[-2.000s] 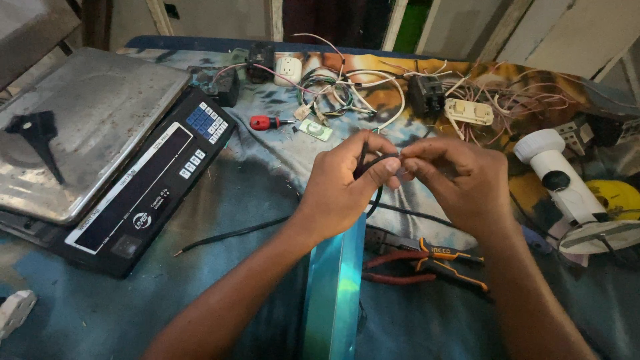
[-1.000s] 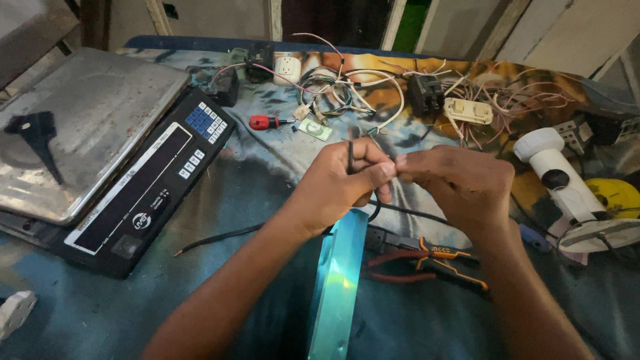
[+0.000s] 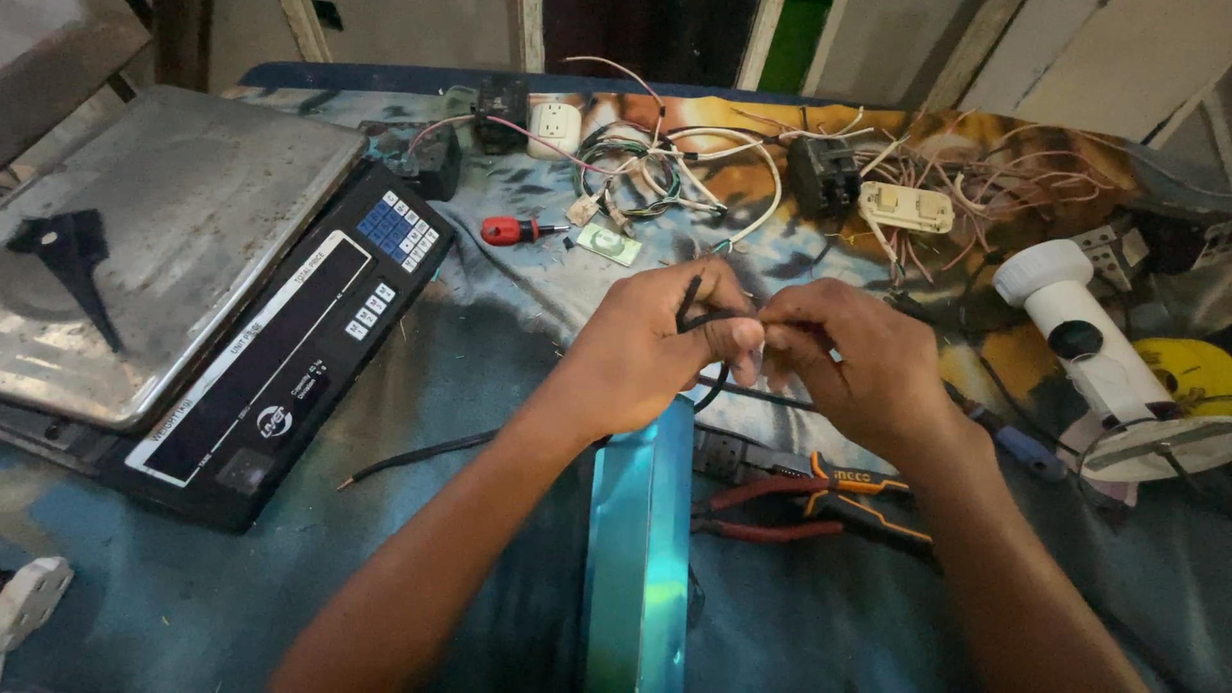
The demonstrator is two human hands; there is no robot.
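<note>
My left hand [image 3: 664, 351] grips a black cable [image 3: 717, 318] that bends between thumb and fingers. Its fingertips meet those of my right hand [image 3: 847, 356], whose thumb and forefinger pinch something small at the cable's end, mostly hidden by the fingers. A stretch of black cable [image 3: 423, 450] runs out to the left under my left wrist and ends in bare copper. Below the hands lies a shiny blue metal channel [image 3: 635, 558]. Red-handled pliers [image 3: 770, 529] and an orange-and-black Ingco tool [image 3: 857, 491] rest beside it, near my right forearm.
A digital scale [image 3: 279, 356] fills the left side, a black clamp-like piece [image 3: 72, 265] on its pan. Behind the hands are a red screwdriver [image 3: 510, 230], a white outlet [image 3: 554, 130], coiled wires [image 3: 630, 168], a black breaker [image 3: 824, 178] and a white switch [image 3: 906, 207]. A white lamp-like device [image 3: 1097, 327] stands right.
Both hands stay together at about the same place, their fingers shifting on the cable. The black cable's bent end shows above my left thumb more plainly than two seconds ago.
</note>
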